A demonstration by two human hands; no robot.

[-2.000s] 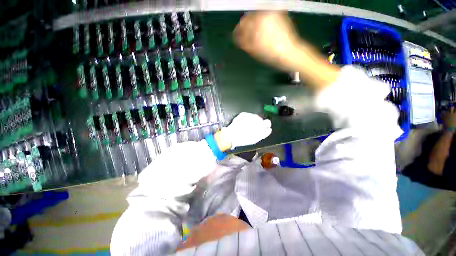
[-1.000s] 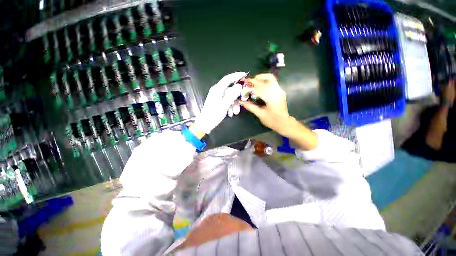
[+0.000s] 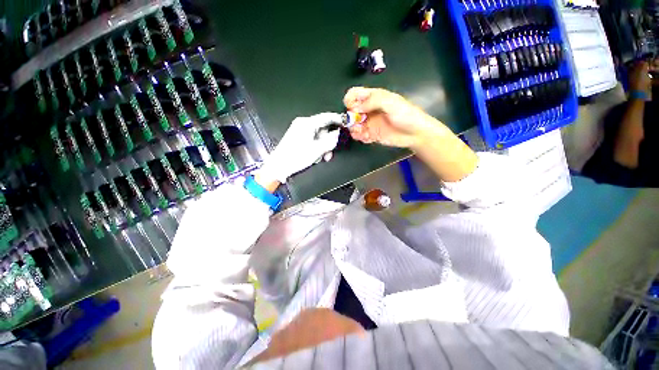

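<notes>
My left hand [image 3: 306, 147], in a white glove with a blue band at the wrist, holds a small dark part [image 3: 332, 133], mostly hidden by the fingers. My bare right hand [image 3: 383, 119] meets it at the fingertips and pinches a small white part with some red and orange [image 3: 352, 118]. Whether the two parts are joined is too small to tell. A loose black part with a green piece and a white bit [image 3: 370, 59] lies on the green mat beyond my hands. Another dark part with a white and red end [image 3: 426, 19] lies farther off to the right.
Clear trays [image 3: 254, 137] with rows of green circuit boards [image 3: 148, 108] cover the left. A blue bin [image 3: 473, 76] with rows of black parts stands right, beside pale stacks [image 3: 589, 54]. A brown bottle [image 3: 376, 200] is near my lap. Another person's arm [image 3: 636, 108] shows far right.
My right hand has come back from the far side of the mat to meet my left hand. Both now hold small parts between them. The view has turned, shifting trays and bin.
</notes>
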